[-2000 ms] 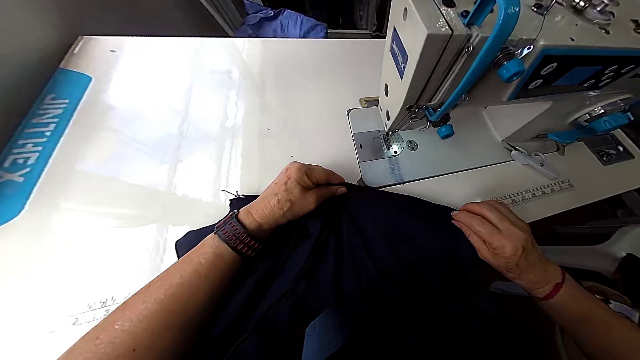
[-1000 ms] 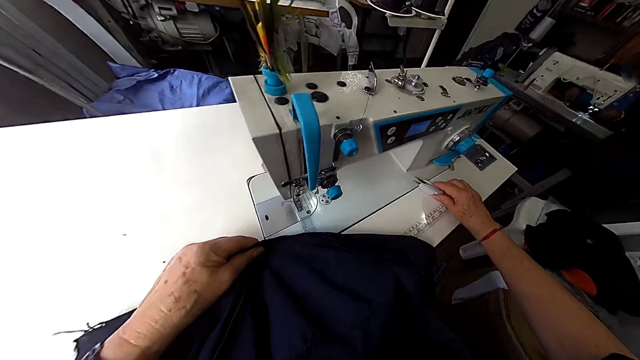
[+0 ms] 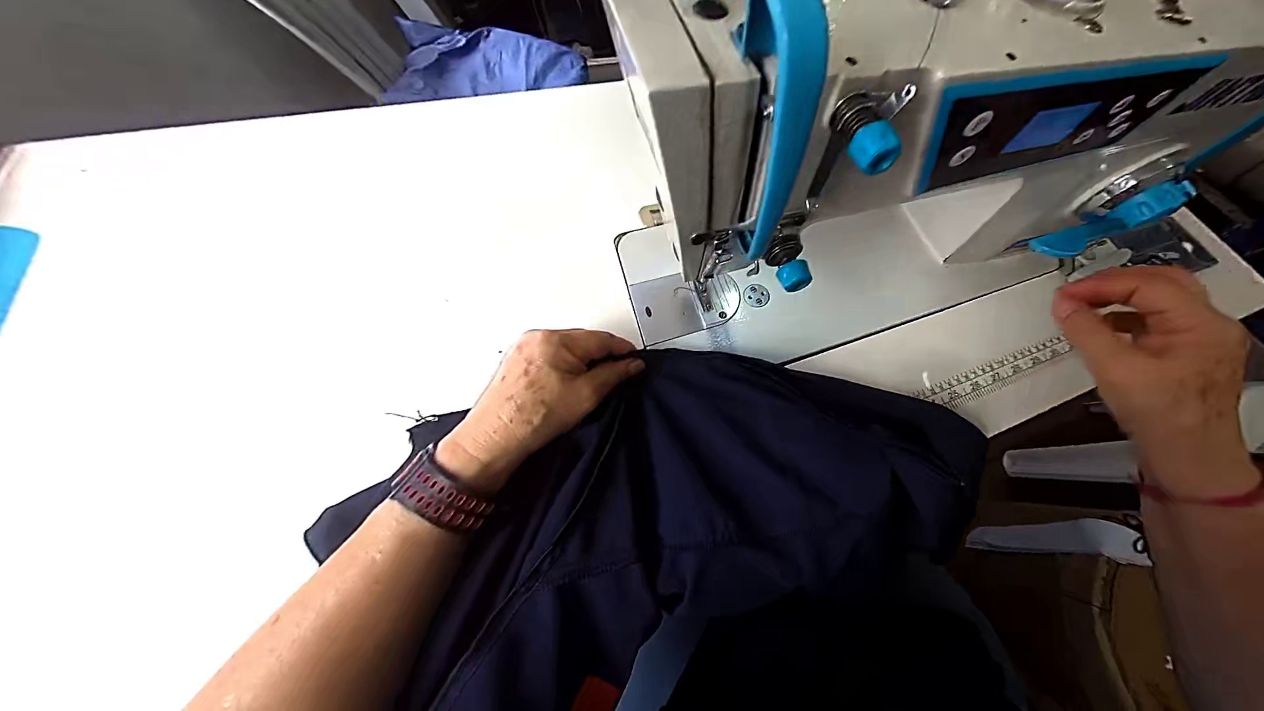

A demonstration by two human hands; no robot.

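Note:
My left hand (image 3: 553, 395) pinches the upper edge of a dark navy garment (image 3: 750, 474) between thumb and fingers, just in front of the needle plate (image 3: 681, 306) of a sewing machine (image 3: 671, 118). The cloth spreads over the table's front edge, with loose threads at its left corner. To the right, my right hand (image 3: 1155, 346) is raised off the cloth, thumb and forefinger tips close together; whether something thin is between them cannot be told. Just beyond its fingers lie what look like thread snips (image 3: 1096, 260), partly hidden. The presser foot (image 3: 703, 294) stands above the needle plate, with no cloth under it.
A measuring tape strip (image 3: 997, 373) runs along the table's front edge. The white tabletop (image 3: 326, 296) extends left. Blue fabric (image 3: 484, 61) is heaped behind it. The machine's blue knee-shaped lever (image 3: 1076, 240) is near my right hand. Pale bars (image 3: 1066, 462) stand below at right.
My right hand has left the garment, where it was two seconds ago, and was at the snips one second ago. My left hand stays on the cloth. The view has shifted.

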